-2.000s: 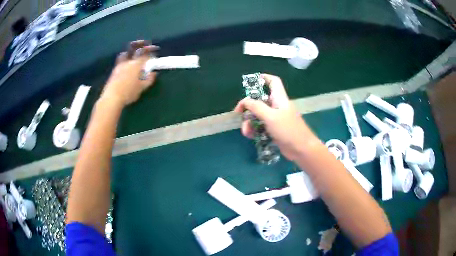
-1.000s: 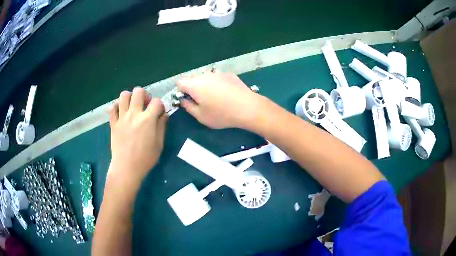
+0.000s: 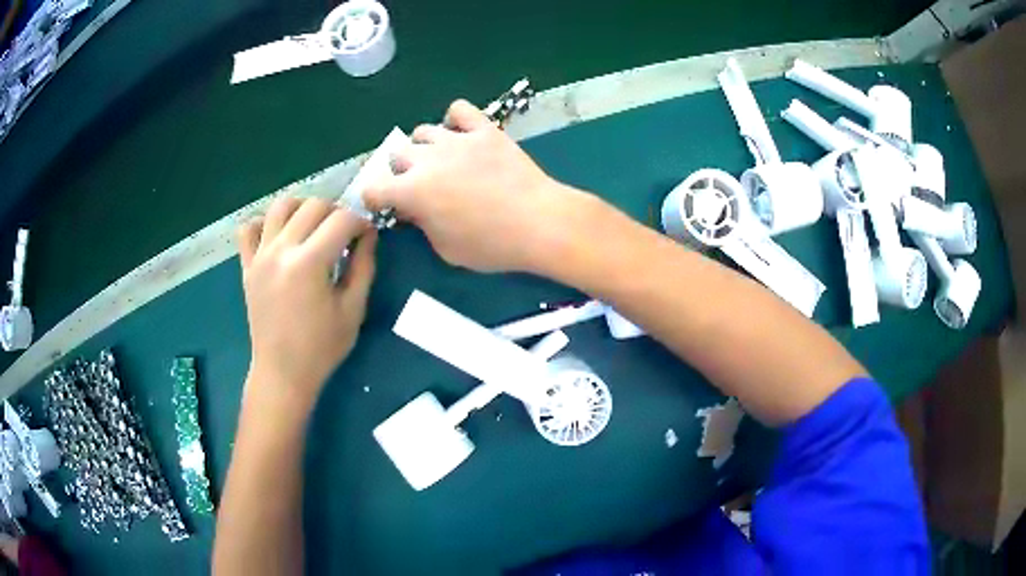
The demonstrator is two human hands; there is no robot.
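My left hand grips a white fan at the belt's edge rail; the fan's head is hidden by my fingers. Its white handle shows between my hands, slanting up to the right. My right hand is closed around a board strip, whose end sticks out beyond my knuckles. Silver parts show below my right fingertips, at the handle. Whether a board sits inside the handle is hidden.
Fans lie crossed on the bench before me, and more are piled at the right. A stack of board strips and a green strip lie left. A fan lies on the belt. Cardboard stands right.
My left hand has gone from the belt to the rail with a fan, and my right hand has joined it. A green strip has appeared at the left. The belt fans have shifted left.
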